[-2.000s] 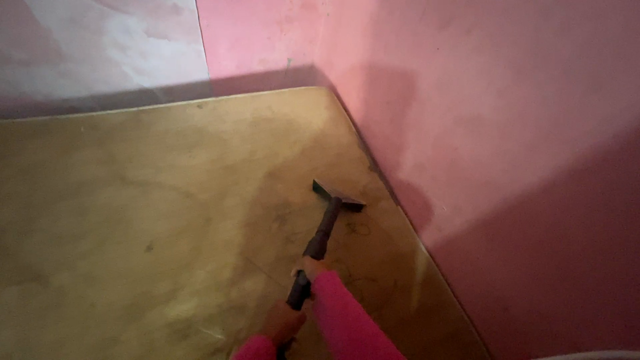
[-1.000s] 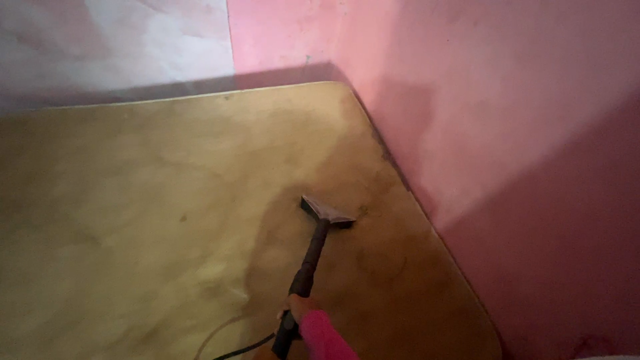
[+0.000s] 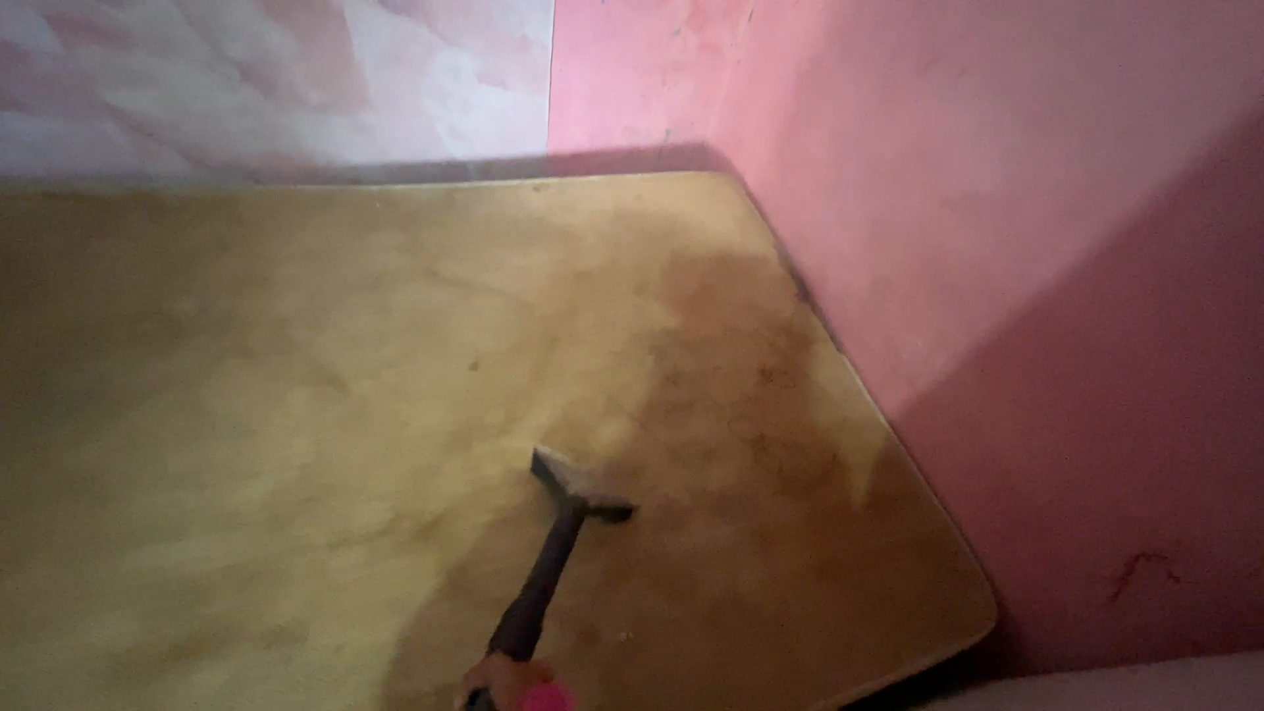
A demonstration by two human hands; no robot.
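Observation:
An extraction-type vacuum nozzle (image 3: 578,489) with a clear-looking, wedge-shaped head and a black tube lies against the stained tan mattress (image 3: 346,395). At the bottom edge of the view, my right hand (image 3: 509,681), with a bit of pink sleeve at the wrist, is closed round the black tube. Only part of this hand shows. My left hand is outside the frame. Brown stains and darker patches spread over the mattress to the right of the nozzle, partly under a shadow.
A pink wall (image 3: 987,247) runs along the mattress's right edge. Behind the far edge stands a pale, marbled wall panel (image 3: 296,89). A light-coloured surface (image 3: 1116,686) shows at the bottom right, beyond a dark gap beside the mattress corner.
The nozzle has come back from near the right wall edge towards me and to the left across the mattress. My left hand, on the tube two seconds ago, has left the view.

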